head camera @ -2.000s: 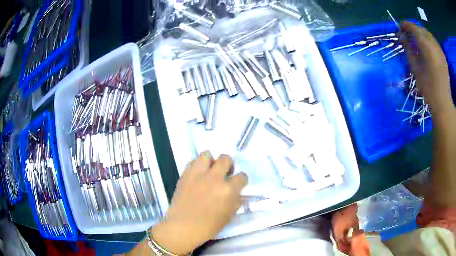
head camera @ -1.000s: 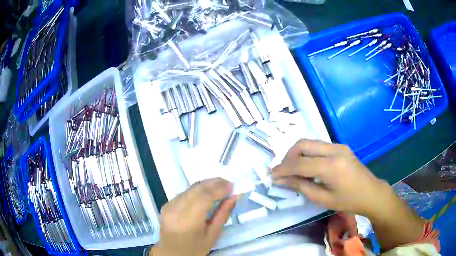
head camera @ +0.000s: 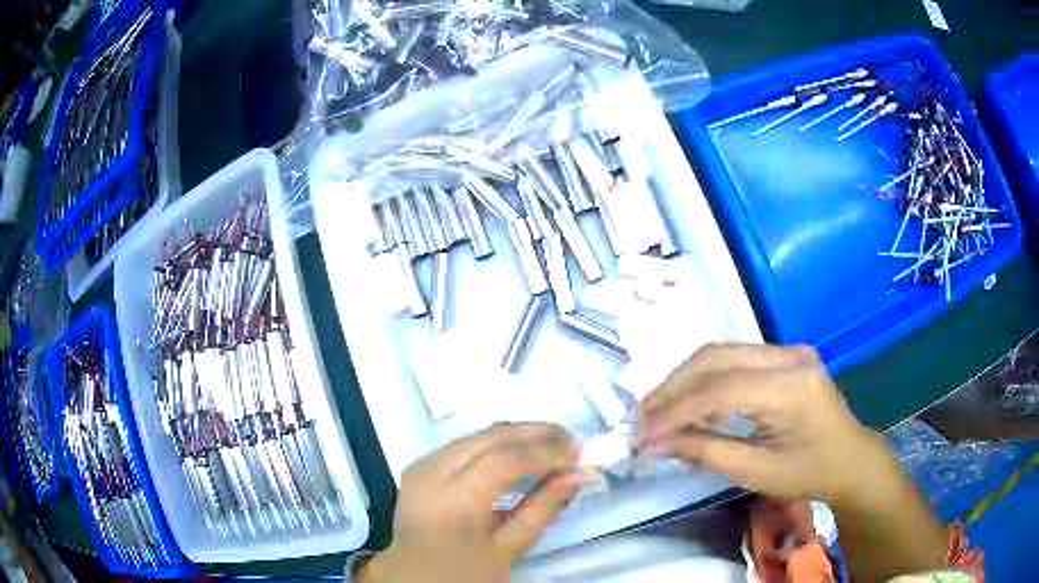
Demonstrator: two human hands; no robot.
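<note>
My left hand (head camera: 484,495) and my right hand (head camera: 758,421) meet over the near end of the middle white tray (head camera: 342,268). My left fingers hold a small white sleeve (head camera: 606,448) between the two hands. My right fingertips are pinched at its other side; a thin pale piece seems to run there, too blurred to name. Loose white sleeves lie under and beyond the hands. Silver metal tubes (head camera: 524,333) lie at the middle and far end of the tray, some side by side, some crossed.
The right blue tray (head camera: 786,245) holds loose wired cores (head camera: 951,216). A left white tray (head camera: 342,501) holds assembled units in rows. Other blue trays stand far left and at the right edge. A clear plastic bag (head camera: 672,63) of tubes lies beyond the middle tray.
My right hand came from the right blue tray to the middle tray, beside my left. Since the last earlier frame, the hands have moved slightly nearer and closer together. Some tubes have shifted.
</note>
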